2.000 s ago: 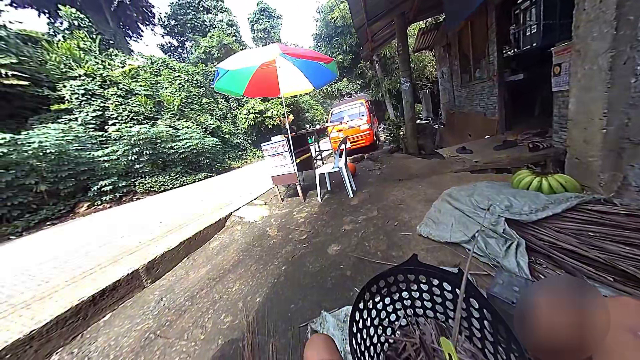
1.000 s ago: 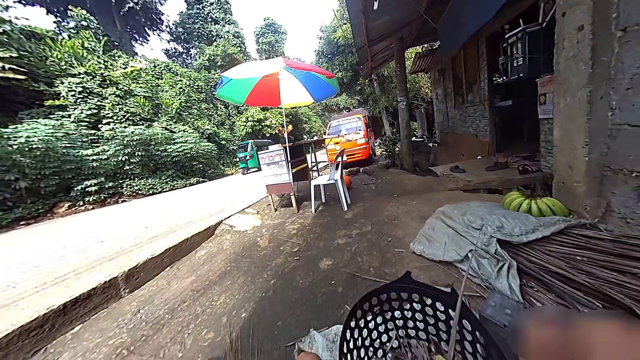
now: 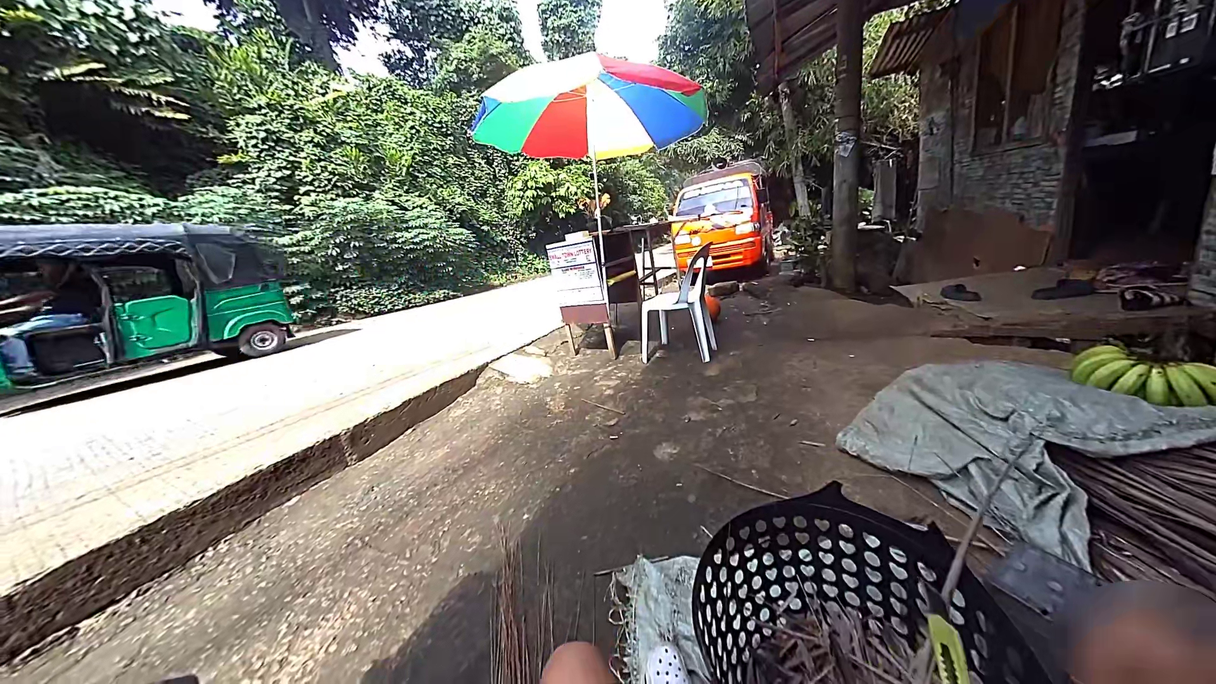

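Neither of my hands can be made out. A rounded patch of bare skin, probably a knee, shows at the bottom edge, and a blurred skin-coloured shape fills the lower right corner. Between them stands a black perforated plastic basket [image 3: 855, 560] with dry brown plant strips [image 3: 836, 641] inside. A thin stick [image 3: 983, 532] leans over its right rim, near a yellow-green object [image 3: 947, 650]. Thin brown sticks [image 3: 521, 608] stand up left of the basket, beside a pale woven sack [image 3: 665, 598].
A grey sack [image 3: 959, 418] lies over long dry stalks [image 3: 1140, 503], with green bananas [image 3: 1145, 375] behind. Ahead are a white plastic chair [image 3: 682, 304], a stand [image 3: 579, 275] under a multicoloured umbrella [image 3: 594, 104] and an orange van [image 3: 722, 223]. A green three-wheeler [image 3: 152, 304] carries a person along the road.
The green three-wheeler, seen behind the stand one second ago, is now much nearer at the far left. The umbrella, chair and van have stayed in place.
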